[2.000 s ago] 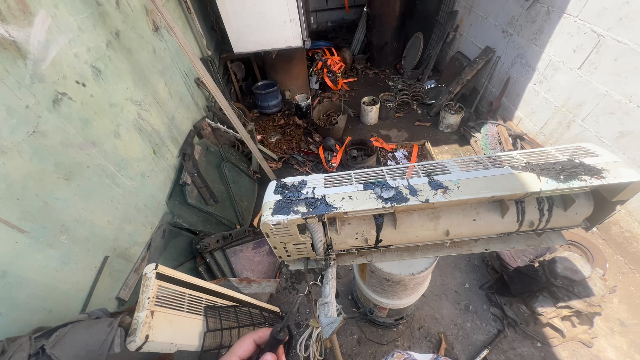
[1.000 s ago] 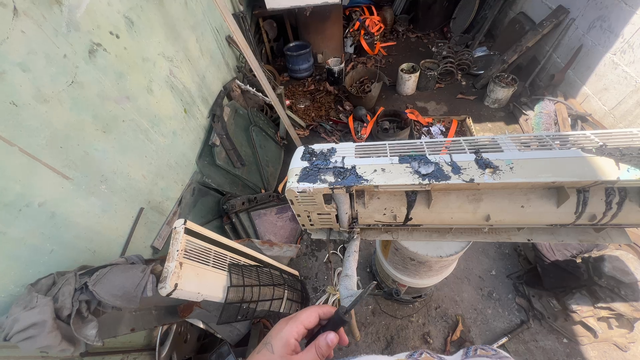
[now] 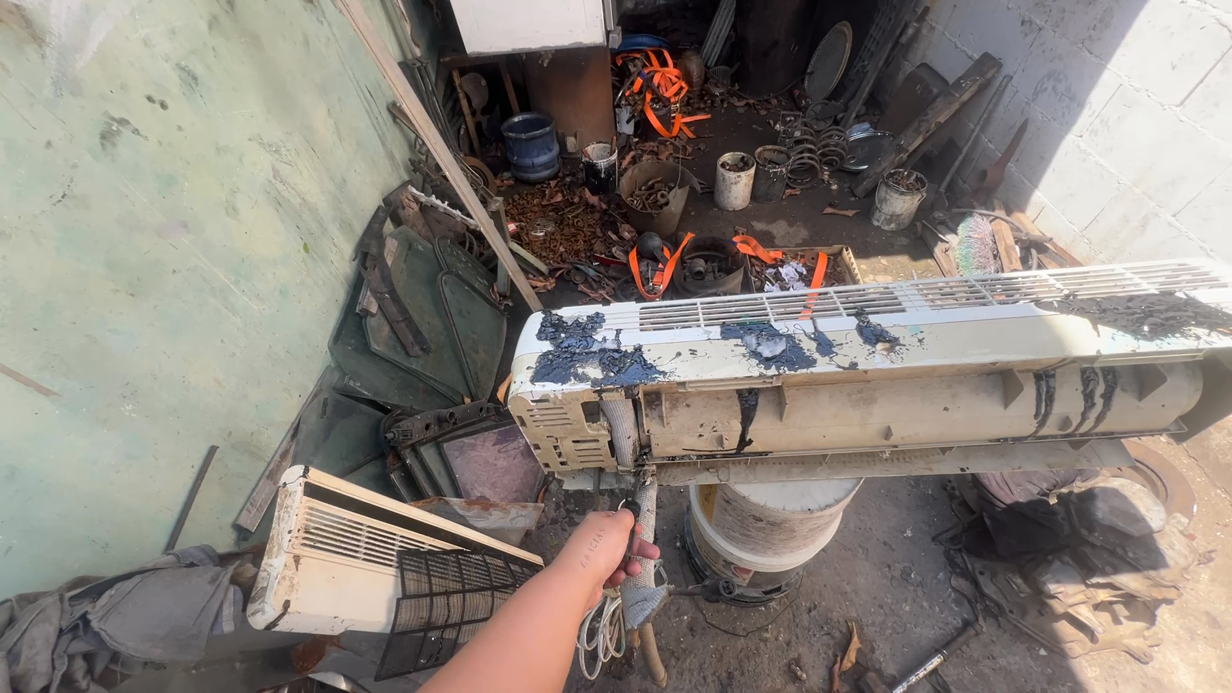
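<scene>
My left hand (image 3: 608, 551) reaches in from the bottom edge, closed on a small dark-handled tool (image 3: 630, 520); its working end is mostly hidden. The hand is beside the wrapped pipe bundle (image 3: 647, 525) that hangs from the left end of a split air conditioner's indoor unit (image 3: 866, 404). Black tarry patches mark that casing. Beneath the unit stands a whitish plastic bucket (image 3: 760, 529). A coil of pale cable (image 3: 602, 640) hangs below my hand. Left of my forearm lie a cream plastic cover (image 3: 337, 568) and a black mesh filter (image 3: 448, 597). My right hand is out of view.
A long wooden strip (image 3: 448, 159) leans by the green wall (image 3: 164, 269), near stacked dark panels (image 3: 433, 318). Behind the unit are scrap-filled cans (image 3: 734, 183), a blue container (image 3: 530, 149) and orange straps (image 3: 664, 87). Metal scrap (image 3: 1088, 577) lies at the lower right.
My left hand, with the tool in it, has moved forward from near the bottom edge to the wrapped pipe bundle. One second ago a pointed blade showed on the tool.
</scene>
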